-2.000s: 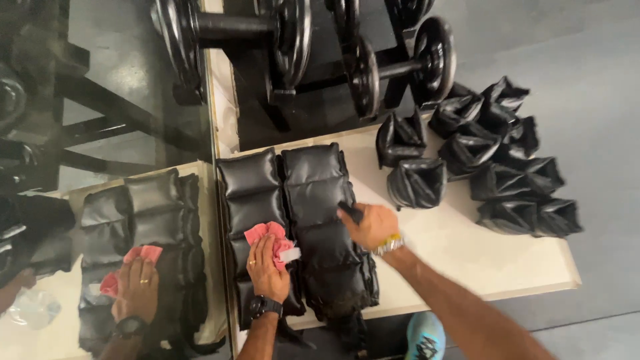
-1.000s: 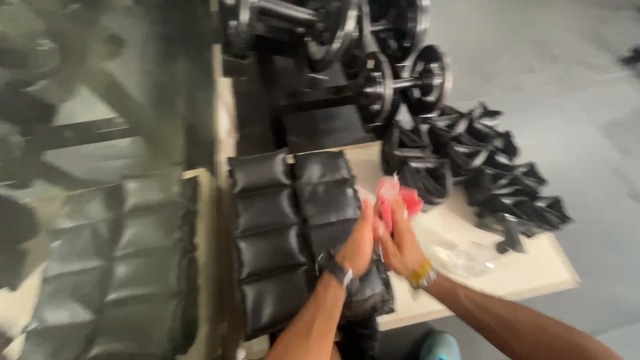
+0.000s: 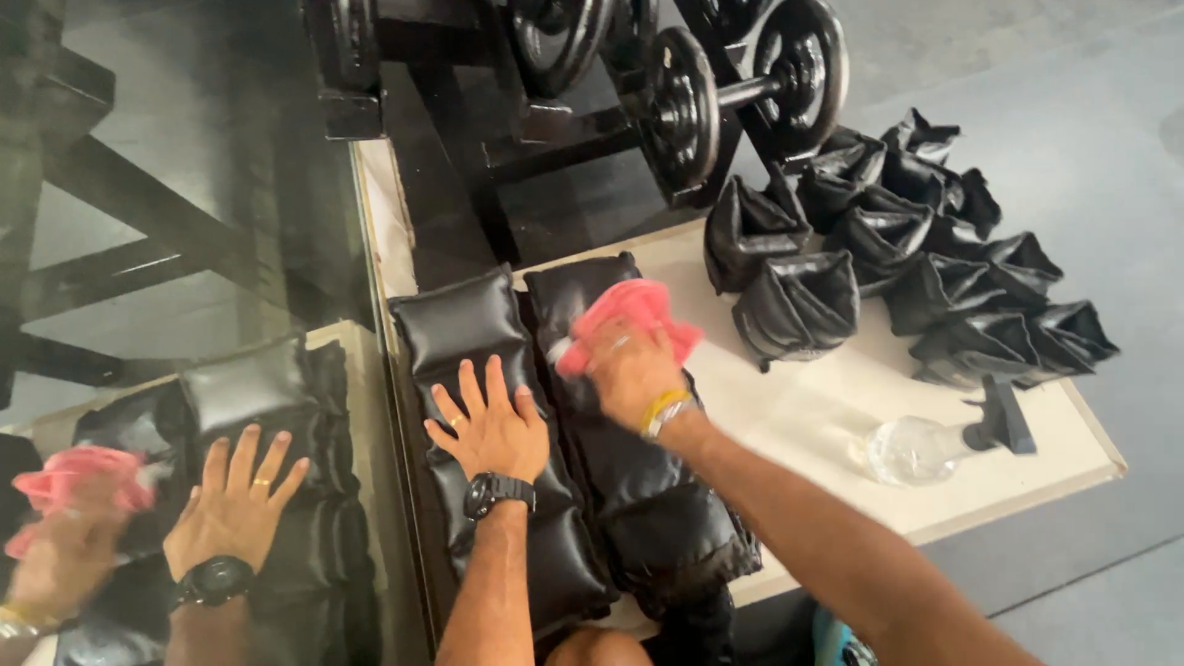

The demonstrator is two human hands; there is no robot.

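Observation:
Two black padded weight bags, sewn in segments, lie side by side on a cream board [image 3: 795,499]. My left hand [image 3: 495,430], with a black watch at its wrist, rests flat with spread fingers on the left bag [image 3: 462,319]. A pink cloth [image 3: 638,319] is in my right hand [image 3: 634,375], pressed on the upper part of the right bag [image 3: 638,462]; hand and cloth are slightly blurred. Right of that forearm, a clear spray bottle with a black trigger head [image 3: 916,450] lies on its side on the board.
Several folded black weight bags [image 3: 800,305] stand at the board's right end and beyond. Dumbbells [image 3: 745,92] sit on a black rack behind. A mirror [image 3: 185,277] along the left side reflects my hands and the bags. A turquoise shoe [image 3: 832,638] shows at the bottom edge.
Both hands were together at the cloth a second ago; now they are apart, the left on the left bag. Two seconds ago the cloth was under my left hand and my right hand held a dark object.

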